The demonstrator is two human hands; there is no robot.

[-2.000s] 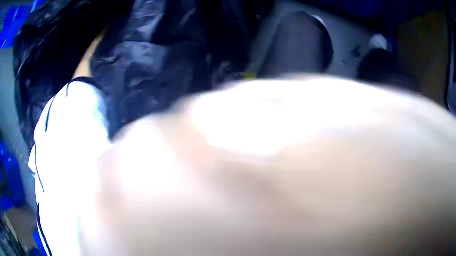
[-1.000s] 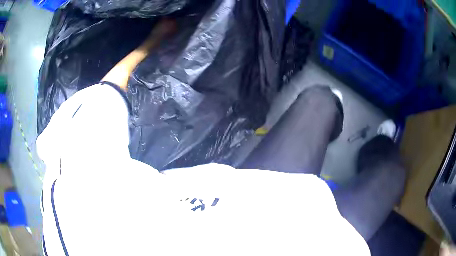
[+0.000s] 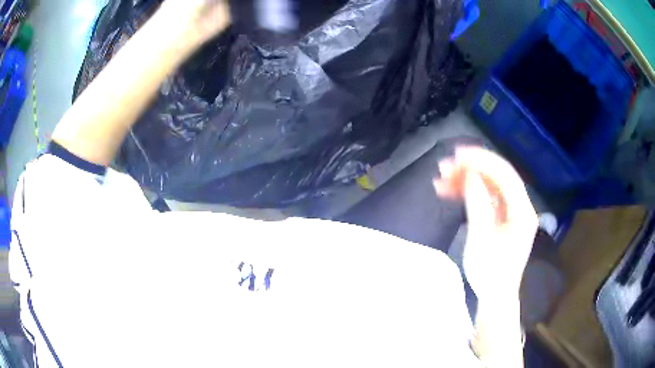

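Observation:
The large shiny black bin liner spreads across the upper middle, crinkled. My left hand is at the top edge, blurred and partly cut off. It is closed at the left end of a dark part with a bright glare, held over the liner; the part's outline is blurred and cut off by the top edge. My right hand is raised above my lap, right of centre, with its fingers loosely curled and apart and nothing visible in it.
A deep blue crate with dark contents and a pale label stands on the floor at upper right. A brown cardboard box is at right. Beside it is the edge of a tray with dark narrow parts. Blue items lie at far left.
My left hand has come up out of the liner's folds to the top edge, now with a dark part. My right hand has come into view over my lap. The view has shifted slightly.

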